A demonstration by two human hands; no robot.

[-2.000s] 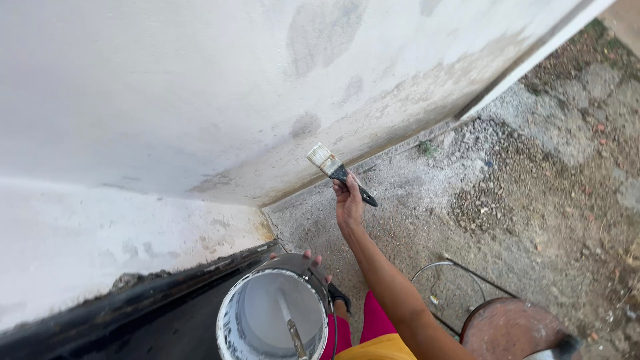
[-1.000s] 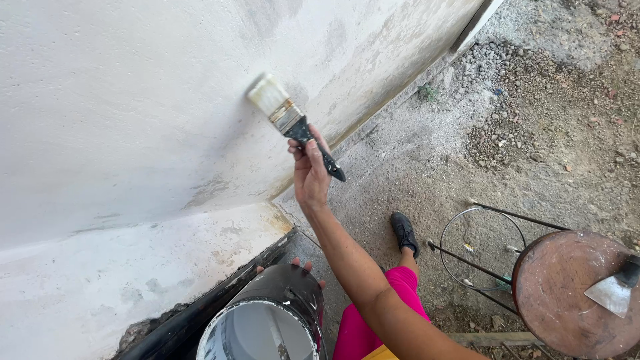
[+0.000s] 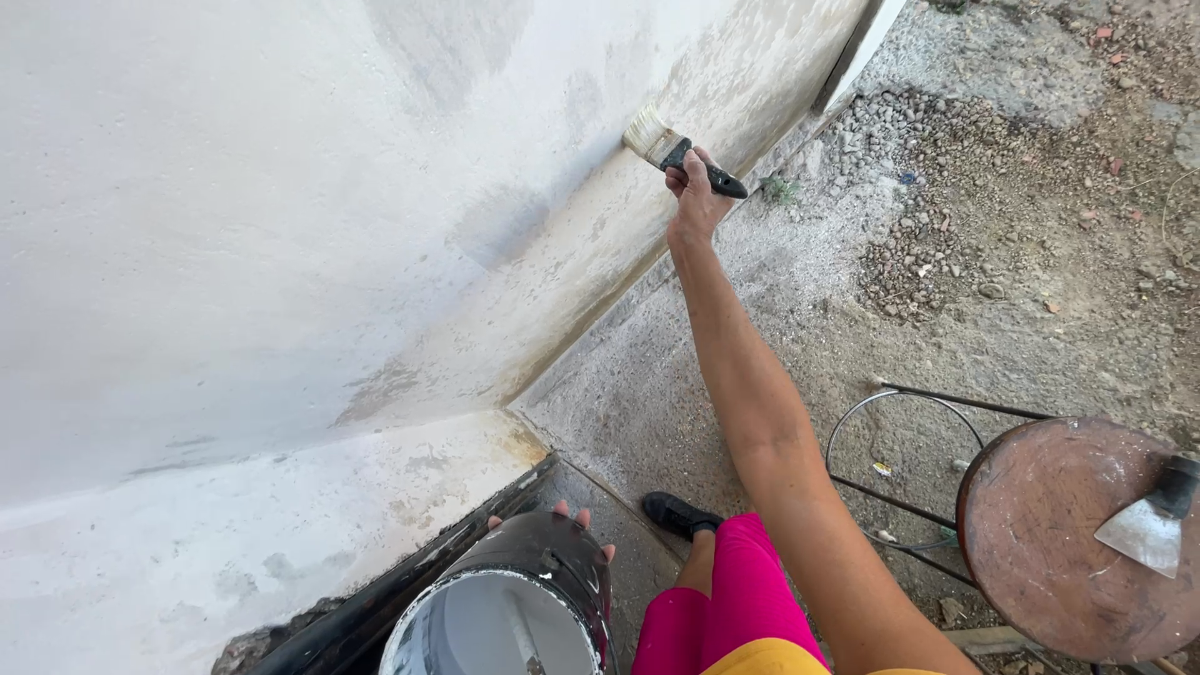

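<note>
My right hand [image 3: 696,192] grips the black handle of a flat paintbrush [image 3: 667,145], its pale bristles against the lower part of the white wall [image 3: 281,234]. Below left, a dark bucket [image 3: 553,548] of whitish paint [image 3: 506,628] leans toward the view. The fingertips of my left hand [image 3: 572,516] show around its far side; the palm is hidden. Inside the bucket, a stick or tool handle [image 3: 523,633] stands partly in the paint.
At the right, a round stool [image 3: 1041,534] with thin metal legs bears a putty knife [image 3: 1148,530]. A black pipe [image 3: 337,633] runs along the low wall at lower left. Gravel [image 3: 923,234] lies beside the wall's base. My shoe [image 3: 680,514] is on the paving.
Two seconds ago the brush was held away from the wall; one second ago its bristles were at the wall. My right hand has since moved right along the wall. The view has shifted.
</note>
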